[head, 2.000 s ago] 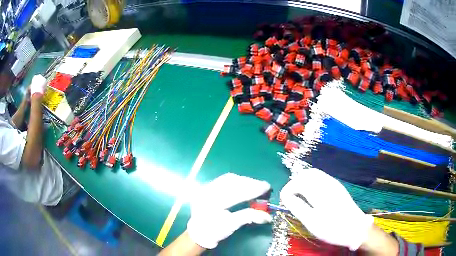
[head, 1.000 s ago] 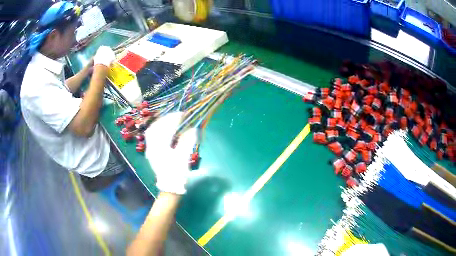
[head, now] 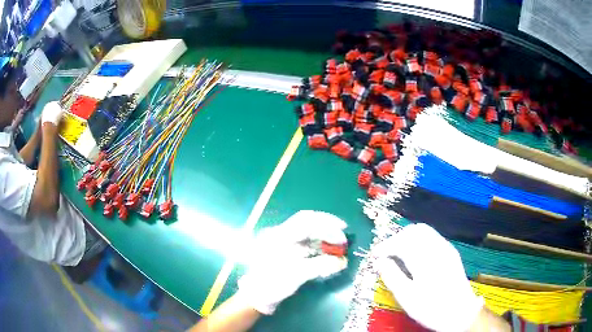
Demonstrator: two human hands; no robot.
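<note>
My left hand (head: 292, 259), in a white glove, is at the bottom centre and holds a red connector housing (head: 333, 248) between thumb and fingers. No wire shows in the housing. My right hand (head: 425, 275), also in a white glove, lies over the left ends of the wires, between the green wires (head: 513, 262) and the yellow wires (head: 539, 301). Its fingertips are bent down at the whitish terminals (head: 383, 214). Whether they grip a wire cannot be told. Red wires (head: 393, 321) show below my right hand.
Loose red and black housings (head: 389, 97) are heaped at the upper centre-right. White wires (head: 454, 142), blue wires (head: 454, 181) and black wires (head: 441, 211) lie at right between tan dividers (head: 529, 207). Finished pigtails (head: 162, 142) lie left. A seated person (head: 39, 188) works beside a white tray (head: 152, 58).
My left hand has moved from the pigtail pile back to the bottom centre and now holds a housing. The view has swung right. My right hand is back in full view at the wires.
</note>
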